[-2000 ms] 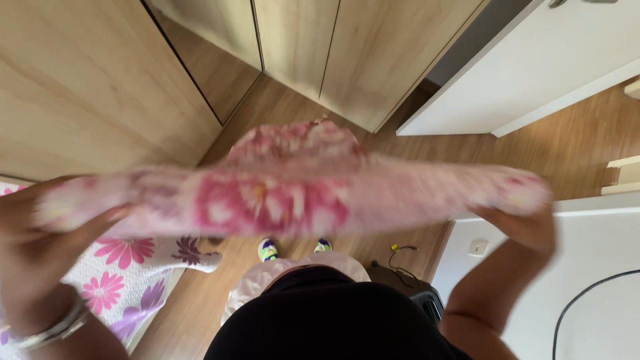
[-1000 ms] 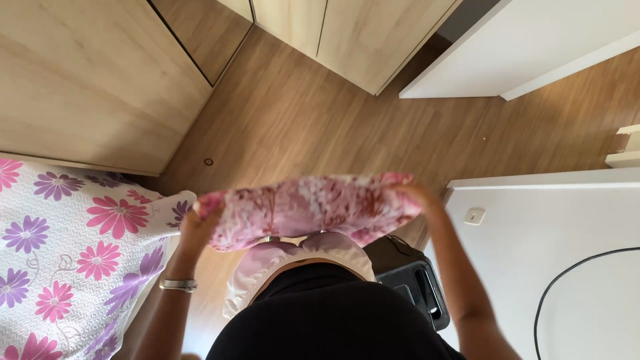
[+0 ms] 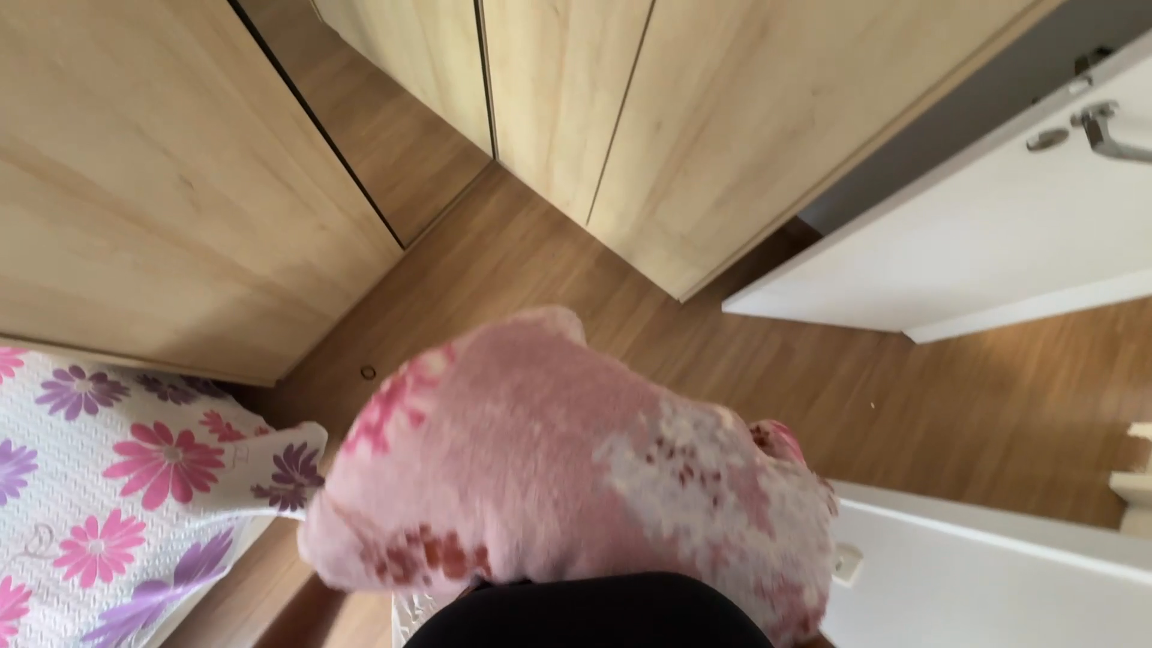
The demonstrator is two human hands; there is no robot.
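Observation:
A pink fleecy blanket point(image 3: 540, 450) with red and white flowers is bunched up in front of my body, above the floor. It covers my left hand, of which only the blurred forearm shows beneath the blanket's lower left edge. My right hand is hidden too, behind the white-flowered part at the right, where only a sliver of skin shows low down. How the fingers hold the cloth cannot be seen.
Left is a bed with a white quilt point(image 3: 81, 504) of pink and purple flowers. Wooden wardrobe doors point(image 3: 756, 117) stand ahead, an open white door point(image 3: 972, 207) at right. A small dark ring point(image 3: 367, 372) lies on the wooden floor point(image 3: 648, 306). A white panel point(image 3: 972, 576) is lower right.
The blanket was a narrow strip stretched between both hands; now it is a wider, bulging bundle close to my body. Both hands, seen before at its ends, are now hidden.

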